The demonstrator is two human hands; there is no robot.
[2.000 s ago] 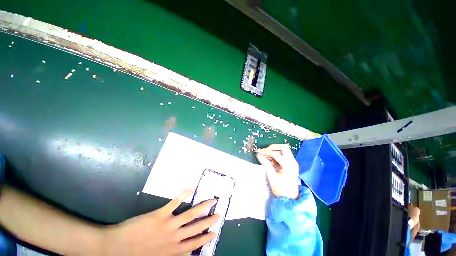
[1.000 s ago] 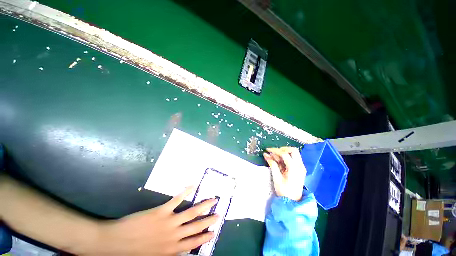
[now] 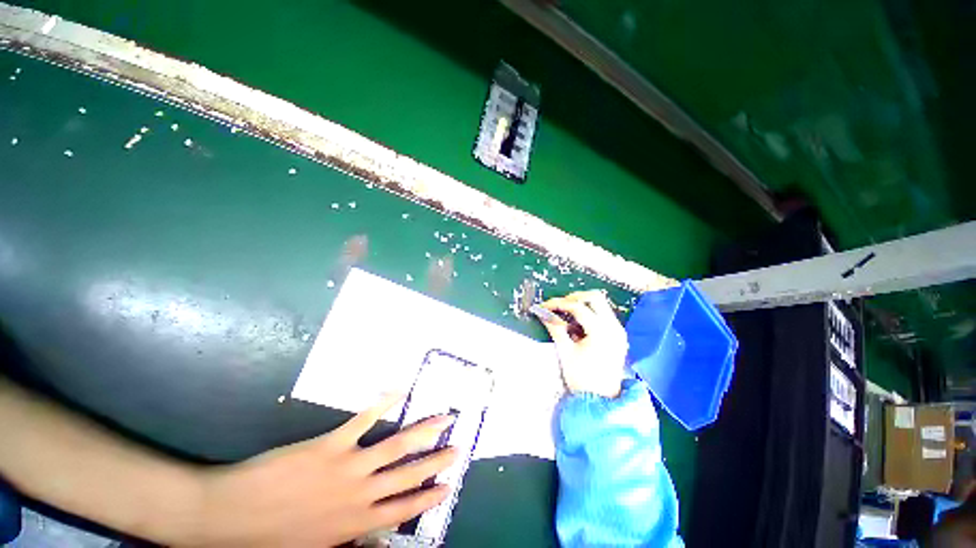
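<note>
A phone housing (image 3: 468, 377), pale inside with a dark border, lies partly on white sheets (image 3: 369, 337) on the dark green bench. My left hand (image 3: 310, 487) is bare and lies over its lower part with fingers spread, holding it down and hiding much of it. My right hand (image 3: 595, 340), in a blue sleeve, is beyond the sheets' right end, fingers pinched around a small, thin, dark item that looks like tweezers (image 3: 548, 314). Its tip is beside a brownish smudge among tiny pale bits (image 3: 557, 265). Whether the tip holds a bit cannot be told.
A blue bin (image 3: 685, 353) stands right of my right hand, below a pale post (image 3: 856, 263). A worn whitish strip (image 3: 353, 157) separates the bench from the green belt, where another phone unit (image 3: 506, 131) lies. A black rack or tray and a cardboard box (image 3: 918, 447) are at the right.
The view has shifted a little. My right hand has moved slightly left, away from the blue bin and closer to the pale bits. My left hand and the phone housing have stayed together in place.
</note>
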